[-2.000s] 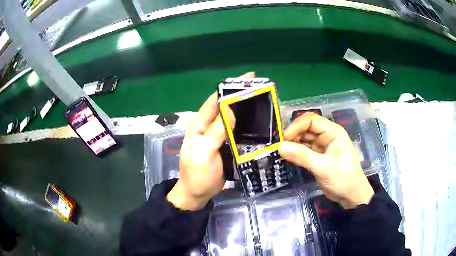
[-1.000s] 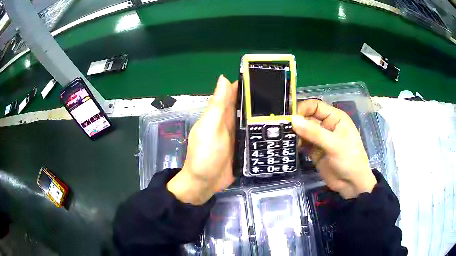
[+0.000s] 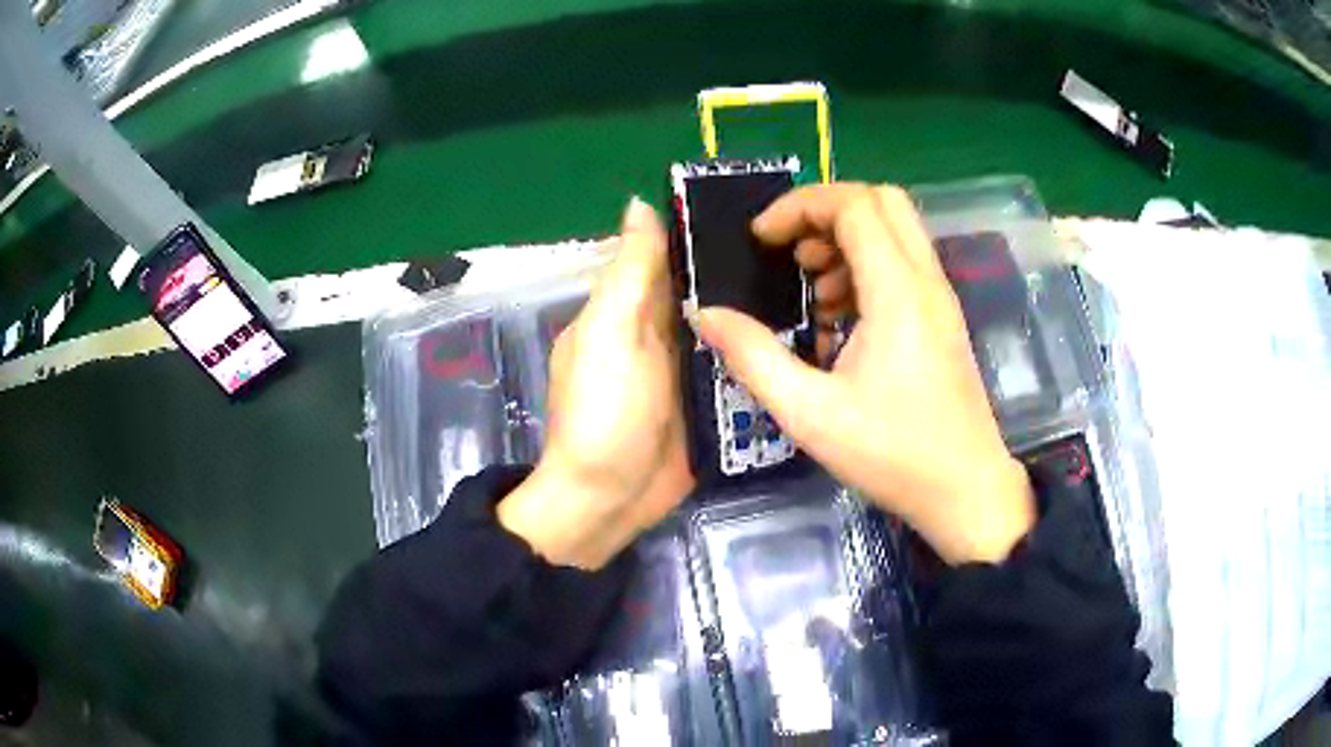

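Note:
The main board [image 3: 756,426] stands upright in front of me, with its dark screen [image 3: 742,241] above a pale key area with round contacts. My left hand [image 3: 620,401] holds it along its left side; a dark edge, perhaps the rear housing, shows behind it. My right hand [image 3: 883,358] lies across its right side, thumb near the screen's lower left corner and forefinger over the glass. The yellow frame of the front housing [image 3: 766,97] sticks out beyond the board's top; its lower part is hidden behind board and fingers, and what holds it cannot be told.
Clear blister trays [image 3: 450,438] with black housings lie below my hands. A lit smartphone [image 3: 216,314] and a yellow-orange handset [image 3: 140,555] lie at left. Board units [image 3: 311,171] lie on the green belt [image 3: 511,146]. White sheets [image 3: 1226,438] are at right, a grey post [image 3: 124,168] at left.
The front housing, earlier lying over the board with its keys showing, has moved up and behind, uncovering screen and key contacts. My right hand has moved left and up across the screen.

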